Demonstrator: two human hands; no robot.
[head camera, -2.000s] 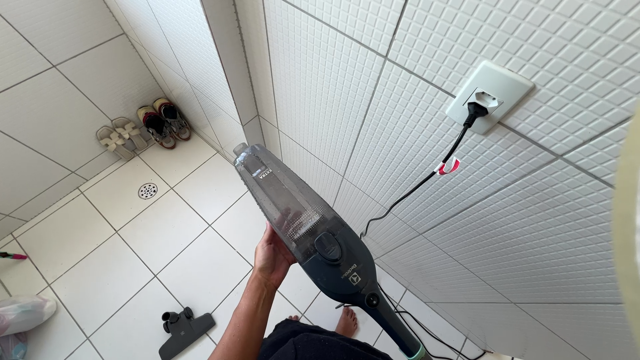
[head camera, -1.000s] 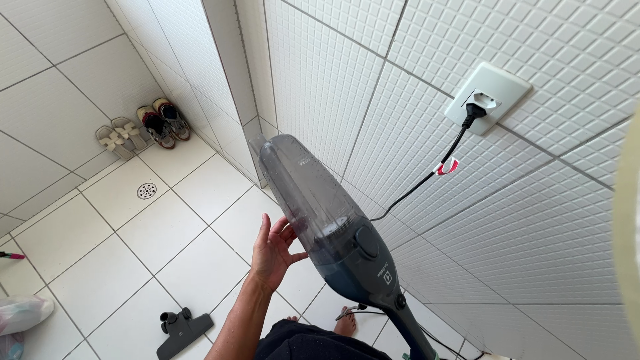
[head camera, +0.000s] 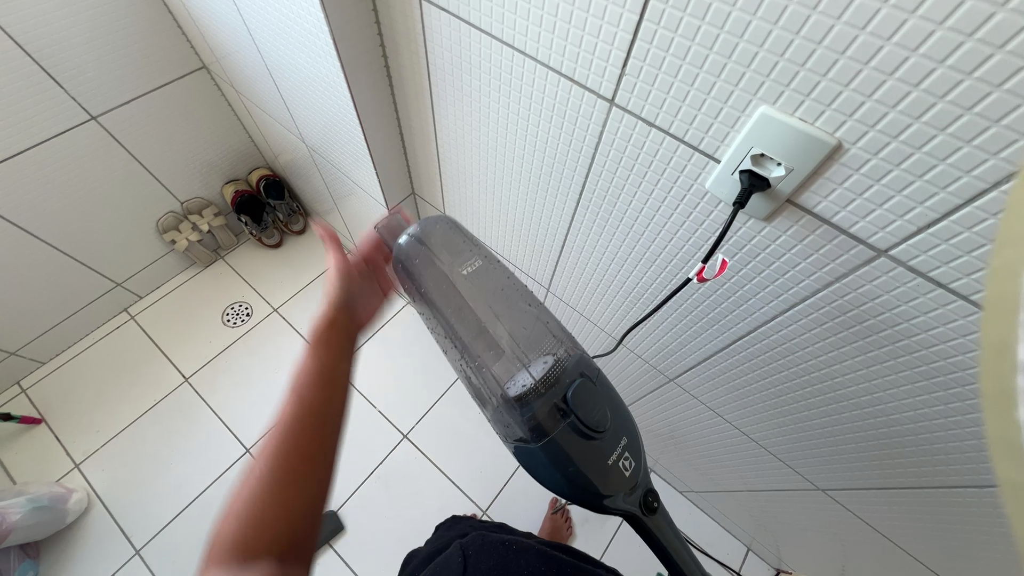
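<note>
An Electrolux stick vacuum cleaner (head camera: 592, 424) with a smoky transparent dust container (head camera: 488, 320) is tilted up across the middle of the view. Beside the container's nozzle end is my left hand (head camera: 360, 272), blurred, with its thumb apart; some fingers lie behind or against the nozzle, and whether they grip it is unclear. The vacuum's handle (head camera: 664, 544) runs out of the bottom edge, and my right hand is not seen. A black power plug (head camera: 752, 184) sits in the white wall outlet (head camera: 800, 152), its cord (head camera: 656, 308) hanging down behind the vacuum.
White textured tiles cover the wall (head camera: 880, 360) at right. On the tiled floor are sandals (head camera: 196, 232), sneakers (head camera: 264, 208), a round drain (head camera: 237, 314) and a plastic bag (head camera: 40, 512). A dark floor nozzle (head camera: 329, 528) is mostly hidden by my forearm. My bare foot (head camera: 557, 522) shows below.
My left hand has moved from under the vacuum's body, off it a second ago, up to the container's nozzle end. My forearm now covers most of the floor nozzle.
</note>
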